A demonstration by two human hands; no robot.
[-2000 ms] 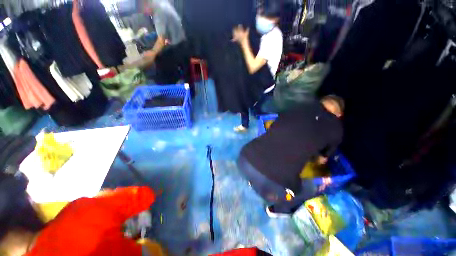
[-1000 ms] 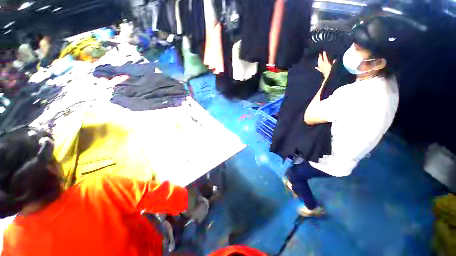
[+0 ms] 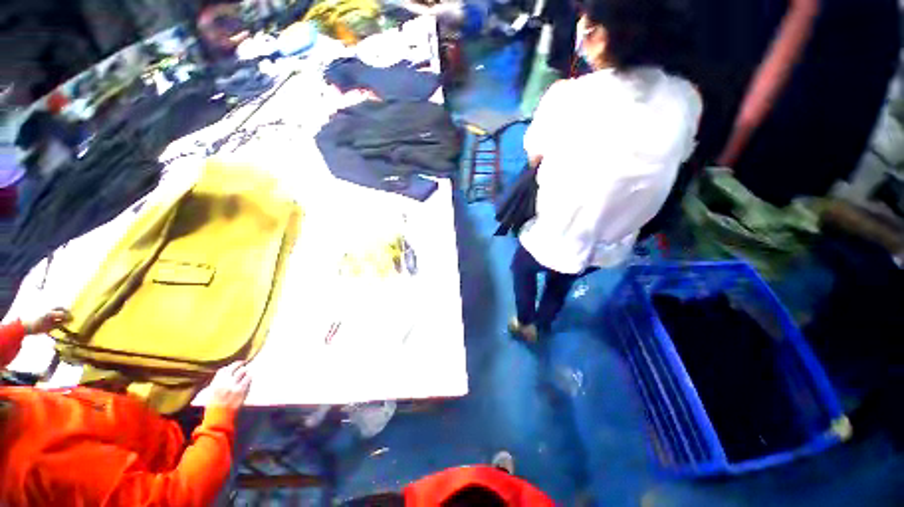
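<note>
Neither of my hands is in view; only a piece of red clothing point(image 3: 481, 487) shows at the bottom edge. A mustard-yellow garment point(image 3: 213, 272) lies flat on the white table point(image 3: 396, 347) at the left. Another person's hands, in orange-red sleeves, touch its near edge. Dark garments point(image 3: 392, 144) lie further up the table. A small yellow and clear item point(image 3: 382, 259) lies mid-table, too blurred to name. A blue plastic crate point(image 3: 684, 396) with dark cloth inside stands on the floor at the right.
A person in a white top point(image 3: 605, 168) stands between table and crate, holding dark cloth. A stool-like frame point(image 3: 484, 163) stands beside the table. Green sheeting point(image 3: 748, 218) lies behind the crate. Dark and salmon-pink garments point(image 3: 773, 79) hang at upper right.
The view has swung, bringing the table and crate closer. The white-topped person has moved away and turned their back. The orange-sleeved person's hands now show at the yellow garment.
</note>
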